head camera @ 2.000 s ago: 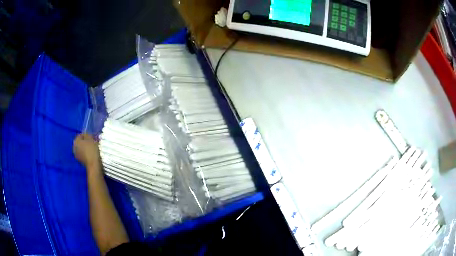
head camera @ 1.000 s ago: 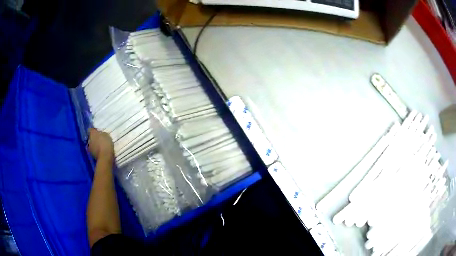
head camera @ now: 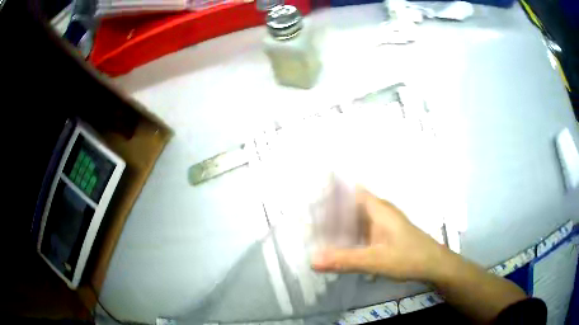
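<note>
White slim rods (head camera: 273, 270) lie in the middle of the table, overexposed into one bright patch; a few separate ends show at the near left. My right hand (head camera: 387, 244) reaches in from the lower right over the rods, thumb towards the near side. A pale pinkish blur lies at its fingers; I cannot tell whether it is moving fingers or a held thing. A see-through greyish film, perhaps a clear bag (head camera: 222, 292), spreads at the near left of the rods. A steel ruler (head camera: 219, 166) sticks out beyond their left side. My left hand is not in view.
A scale (head camera: 79, 203) stands in a brown cardboard box (head camera: 136, 171) at the left. A squat bottle with a metal top (head camera: 293, 54) and a red tray (head camera: 178, 35) are at the far side. A white block (head camera: 567, 159) lies far right. White-and-blue strips (head camera: 374, 312) line the near edge.
The view has swung right from the blue bin to the table. My left hand, earlier at the bagged rods in the bin, is out of the picture; my right hand has come in over the rods.
</note>
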